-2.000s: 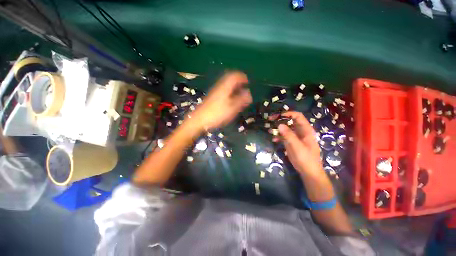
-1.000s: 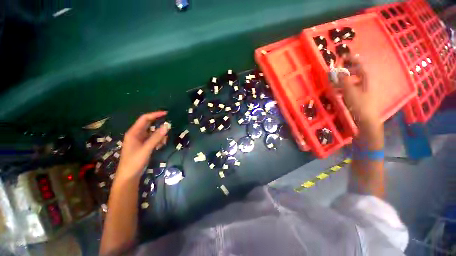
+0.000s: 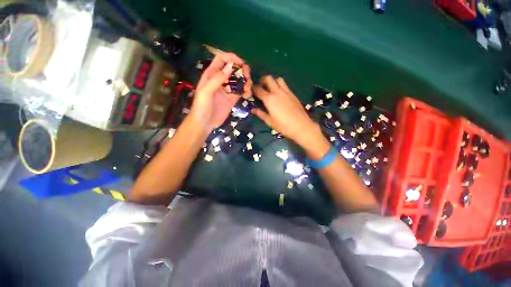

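Observation:
My left hand (image 3: 217,92) holds a round black display unit (image 3: 236,84) with small cream tape tabs, at the upper edge of the left cluster. My right hand (image 3: 282,109), with a blue band on the wrist, is just right of it, fingers bent towards the unit. The fingertips are blurred, and I cannot tell if they hold anything. More round units (image 3: 358,132) with cream tabs lie on the green bench (image 3: 336,56) to the right, and others lie below my left hand. Some reflect bright light.
Red trays (image 3: 431,151) with round units stand at right. At left are a power supply (image 3: 137,92) with red readouts, a tape roll (image 3: 40,47), crinkled clear plastic, a tan hollow cylinder (image 3: 84,147) and a blue piece (image 3: 67,182). A red clip lead (image 3: 182,87) is beside the supply.
The view has swung back left. My right hand has left the red tray and come beside my left hand. My left hand still holds a unit, now raised near the right hand.

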